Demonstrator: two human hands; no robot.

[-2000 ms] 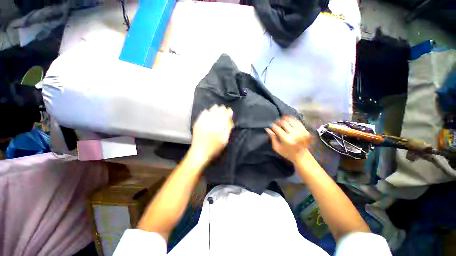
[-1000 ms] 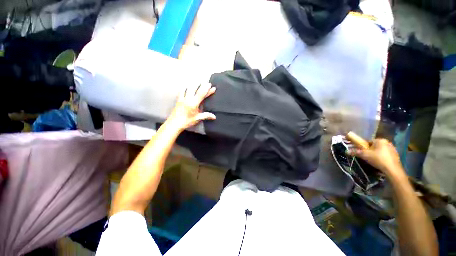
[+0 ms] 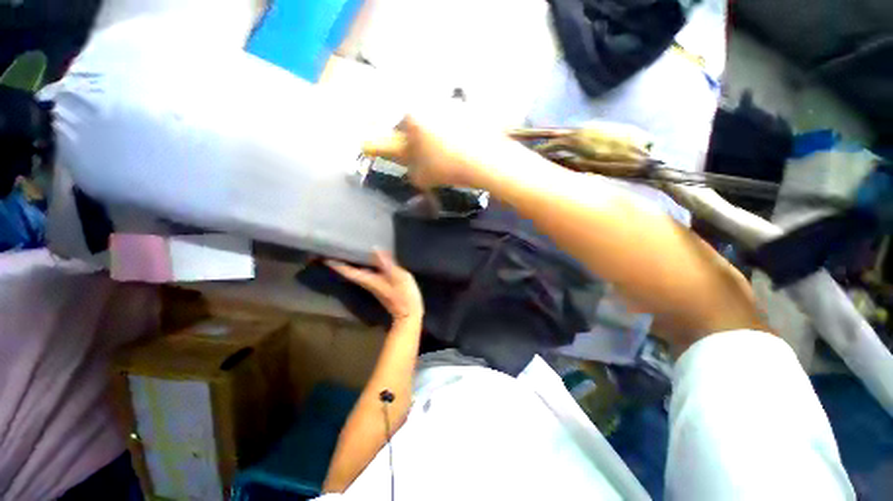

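The dark garment lies bunched over the right part of the white padded board and hangs over its near edge. My right hand is closed on the handle of the iron, which is over the garment's upper left part; my hand and forearm hide much of it, and contact with the cloth cannot be told. My left hand lies at the garment's left side by the board's near edge, fingers spread. Whether it pinches cloth is unclear.
The iron's wrapped hose runs off right behind my forearm. A blue box and another dark garment lie on the far side. A pink-and-white card is below the board's left part. A cardboard box and pink cloth are lower left.
My right hand first left the garment and took the iron at the right, then brought it left over the garment. My left hand moved from the garment's top left down to the near edge.
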